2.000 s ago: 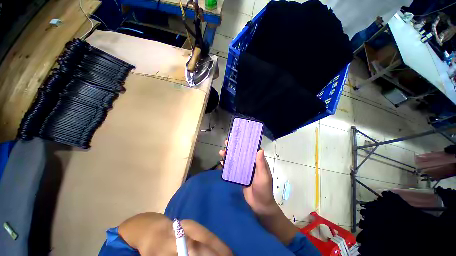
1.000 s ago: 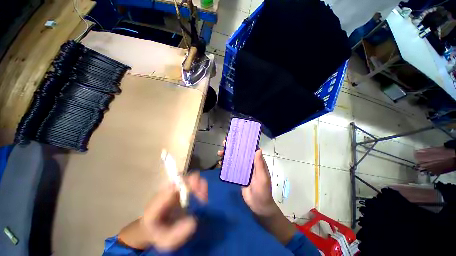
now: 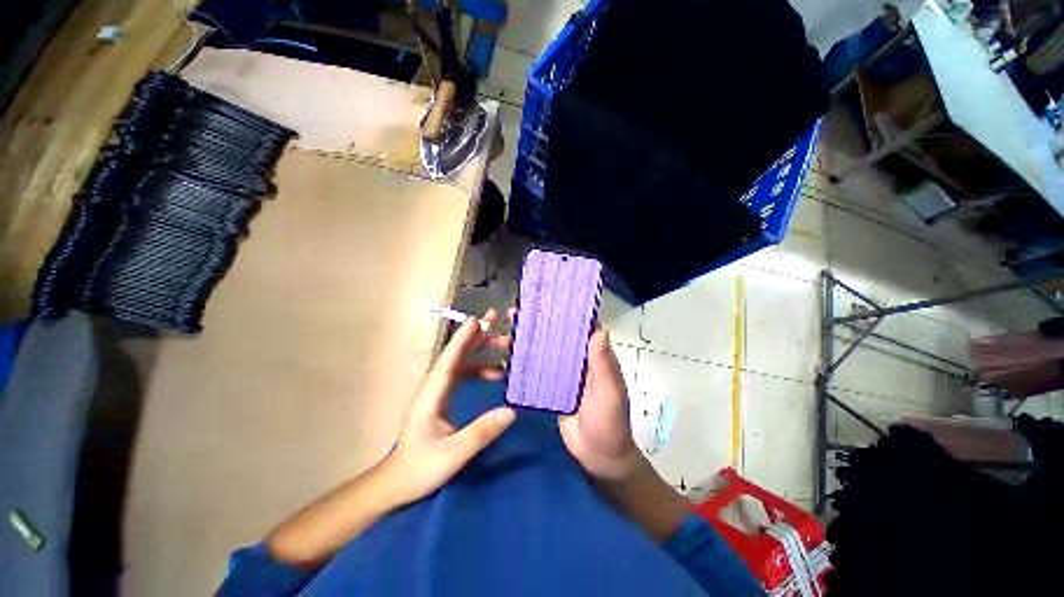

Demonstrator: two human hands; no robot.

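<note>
A smartphone point(image 3: 554, 331) with a bright pinkish-purple screen is held upright above my lap. My right hand point(image 3: 601, 408) grips it from its right side and from behind. My left hand point(image 3: 449, 408) is at the phone's lower left side, with the thumb near its edge. A thin short white stick point(image 3: 455, 315), perhaps a cigarette, is held between the fingers of my left hand and points left over the table's edge.
A pressed stack point(image 3: 163, 210) of black pieces lies on the tan table point(image 3: 280, 338). A steam iron point(image 3: 453, 142) rests at its far right corner. A blue crate point(image 3: 764, 216) heaped with black cloth stands ahead. A red stool point(image 3: 747, 525) and metal rack point(image 3: 826, 385) stand right.
My left hand has moved from low in front of me up to the phone's left side, carrying the white stick. The phone has shifted slightly up in view and stays in my right hand.
</note>
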